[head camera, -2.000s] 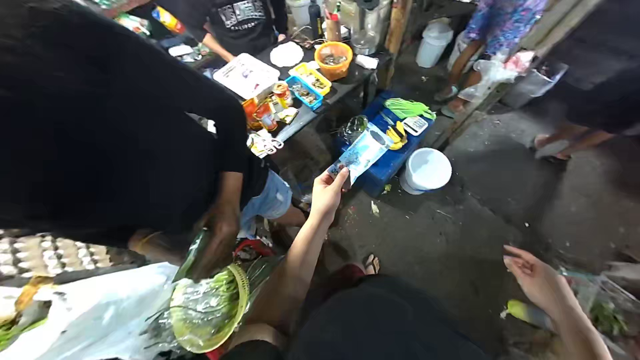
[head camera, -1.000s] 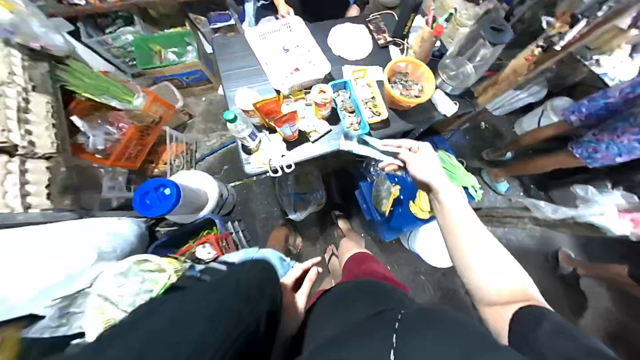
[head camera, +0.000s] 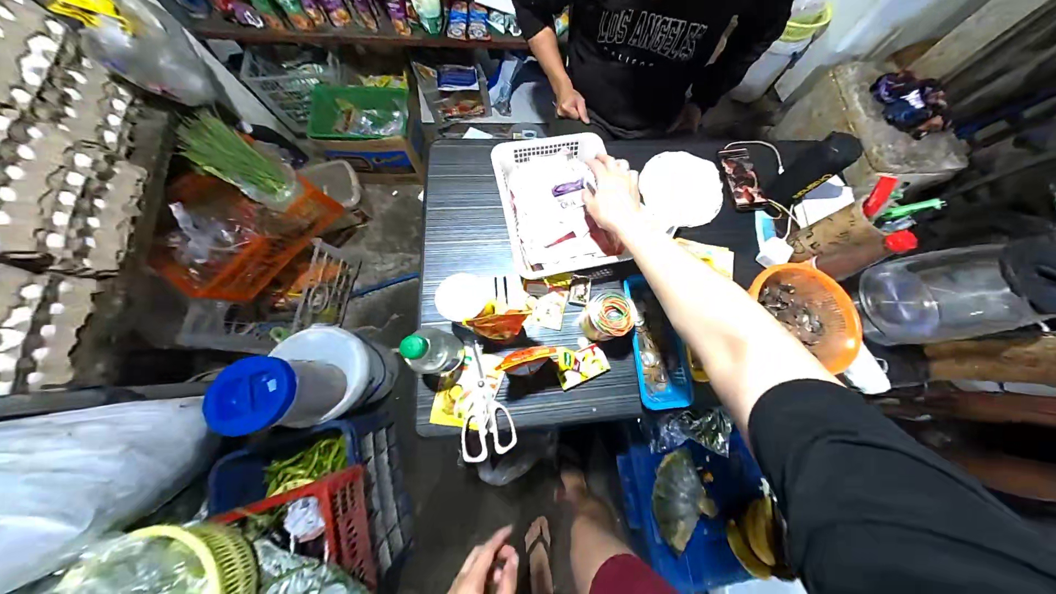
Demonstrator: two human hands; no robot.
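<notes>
My right hand reaches across the dark table and rests at the right rim of a white plastic basket that holds packets; its fingertips touch the contents or rim, and whether it grips anything is hidden. A white round lid-like thing lies just right of it. Low in the view, my left hand hangs in front of my body with fingers loosely curled, partly cut off by the frame, and nothing shows in it. Between the hands lie white-handled scissors, seasoning packets and a jar of rubber bands.
An orange bowl of coins, a blue tray, a phone and a clear jug stand at the right. A bottle with a green cap is at the left edge. A person in black stands across the table.
My right hand has moved from the table's near side to the white basket; the banknote-like slip it held earlier is no longer visible. The view has shifted toward the table.
</notes>
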